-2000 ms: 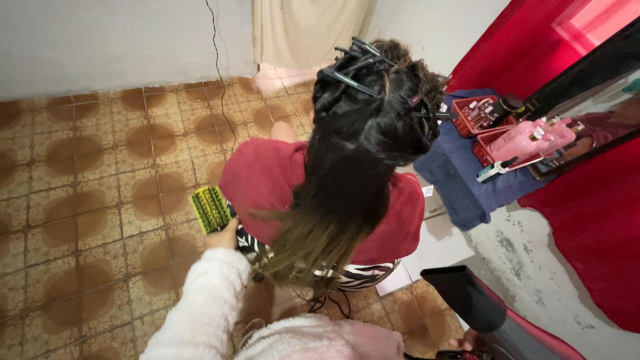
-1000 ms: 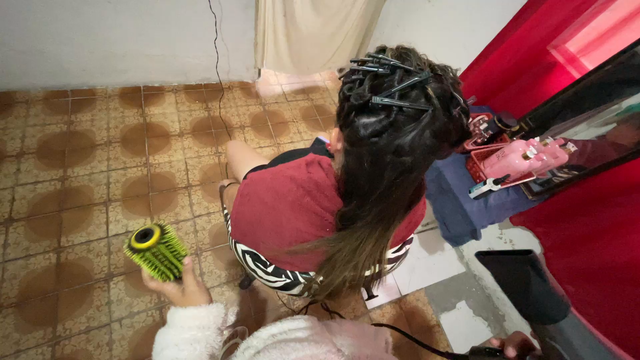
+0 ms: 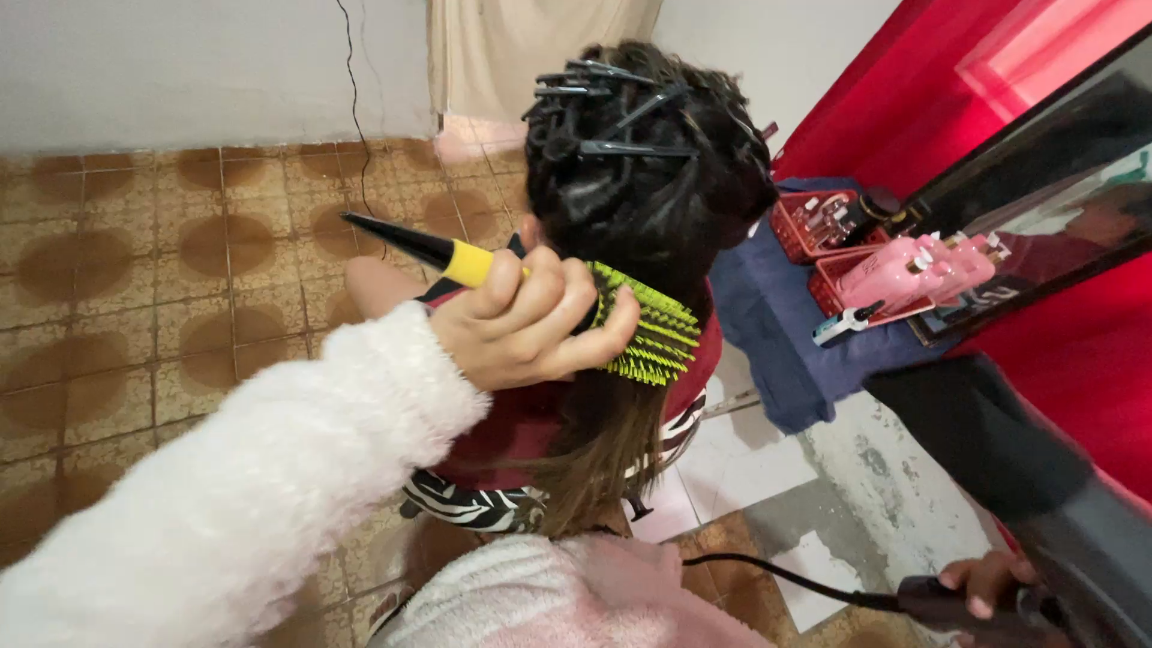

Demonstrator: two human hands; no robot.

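My left hand (image 3: 540, 319) is closed around a round hairbrush (image 3: 652, 328) with yellow-green bristles and a black and yellow handle. Its bristles lie at the loose dark hair (image 3: 612, 432) hanging down a seated person's back. Upper hair on that head is pinned up with several metal hair clips (image 3: 634, 149). At the lower right, my right hand (image 3: 990, 585) grips the handle of a black hair dryer (image 3: 1008, 450), partly cut off by the frame. The dryer's nozzle points up and left, apart from the hair. The seated person wears a red top (image 3: 513, 432).
A blue towel (image 3: 774, 324) covers a surface at right, bearing red baskets (image 3: 823, 283) with pink bottles (image 3: 891, 270) beside a dark-framed mirror (image 3: 1035, 171). The dryer's black cord (image 3: 783, 571) runs low across the front. Patterned tiles (image 3: 117, 297) cover the floor at left.
My left hand has brought the round brush from the left side over to the loose hair behind the seated person. The dryer in my right hand now shows higher and larger.
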